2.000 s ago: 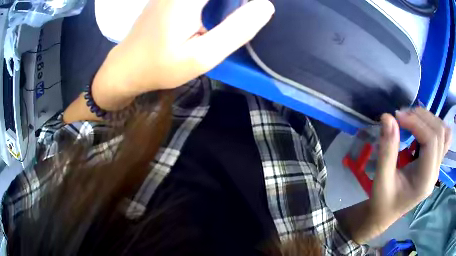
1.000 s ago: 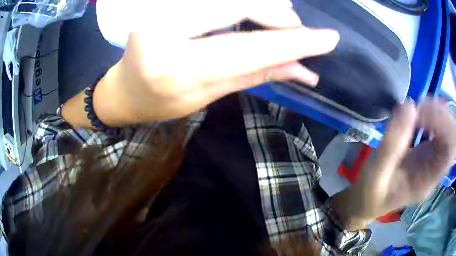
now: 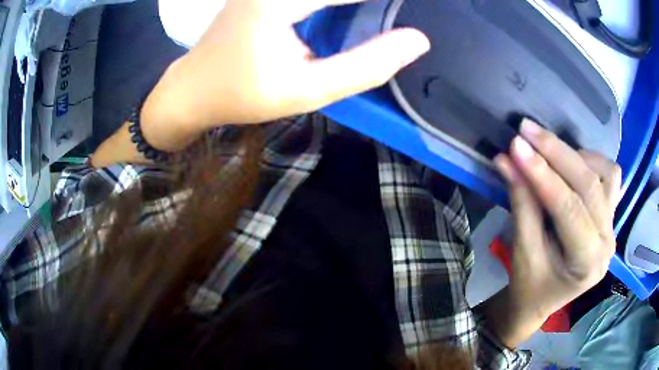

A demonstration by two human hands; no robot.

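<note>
The dark oval base lies tilted in the blue tray, at the upper right. One black strip lies along its far long edge. My left hand is over the base's left end, with the thumb tip on its surface; the other fingers are cut off by the top edge. My right hand is at the base's near right edge, fingertips close together and touching its surface. Dark patches show at these fingertips; I cannot tell a strip from a reflection or shadow there.
A white sheet shows behind my left hand. Black headphones show partly at the top right. Another tray with a pale-rimmed part is at the right edge. A lettered white box is at the left. A red stool is below.
My left hand has drawn back left from over the base to its left end. My right hand has moved in from the right onto the near edge, its fingers closer together.
</note>
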